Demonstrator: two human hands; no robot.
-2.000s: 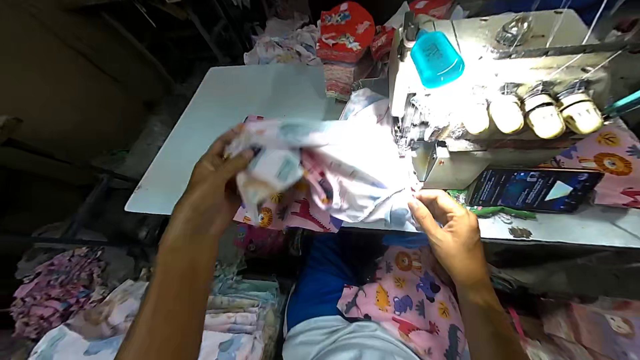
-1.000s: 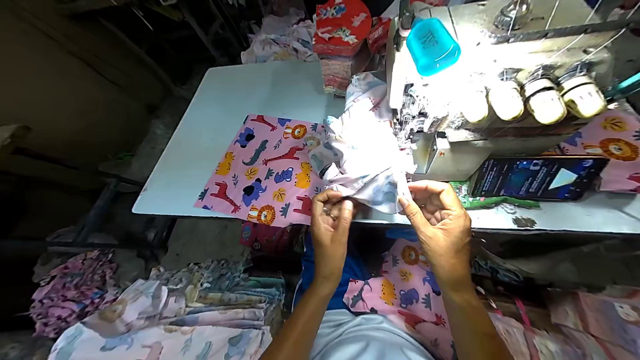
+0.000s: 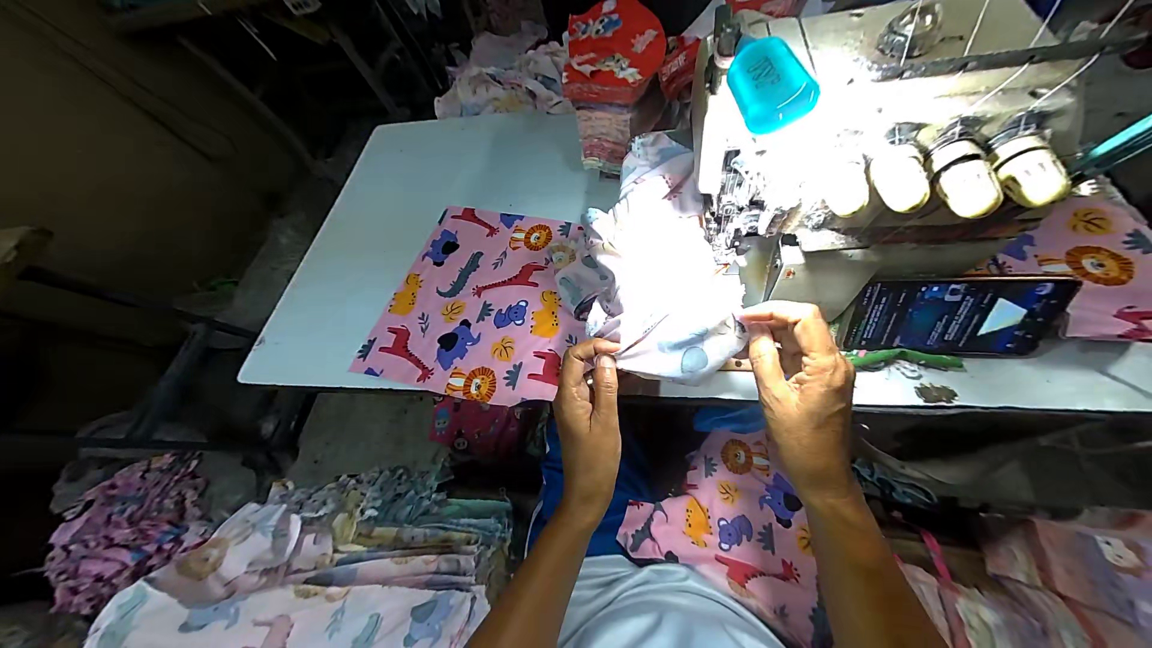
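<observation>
A bunched piece of white printed fabric (image 3: 670, 283) lies at the left side of an overlock sewing machine (image 3: 774, 193), brightly lit near the needle area. My left hand (image 3: 589, 405) pinches its lower left edge between thumb and fingers. Its right edge is pinched by my right hand (image 3: 801, 378), close to the machine's front. Flat on the white table (image 3: 333, 234), a pink animal-print fabric piece (image 3: 477, 306) reaches partly under the white one. Another pink printed piece (image 3: 738, 531) rests on my lap.
A smartphone (image 3: 963, 315) leans against the machine's front, with a green object (image 3: 909, 359) before it. A turquoise plastic container (image 3: 772, 85) is on the machine. Red fabric pieces (image 3: 615, 54) are stacked behind the table. Folded printed fabrics (image 3: 396, 571) lie at lower left.
The white fabric, earlier lifted and blurred in my hands, now lies beside the needle area. My left hand has moved right and down, uncovering the pink piece on the table.
</observation>
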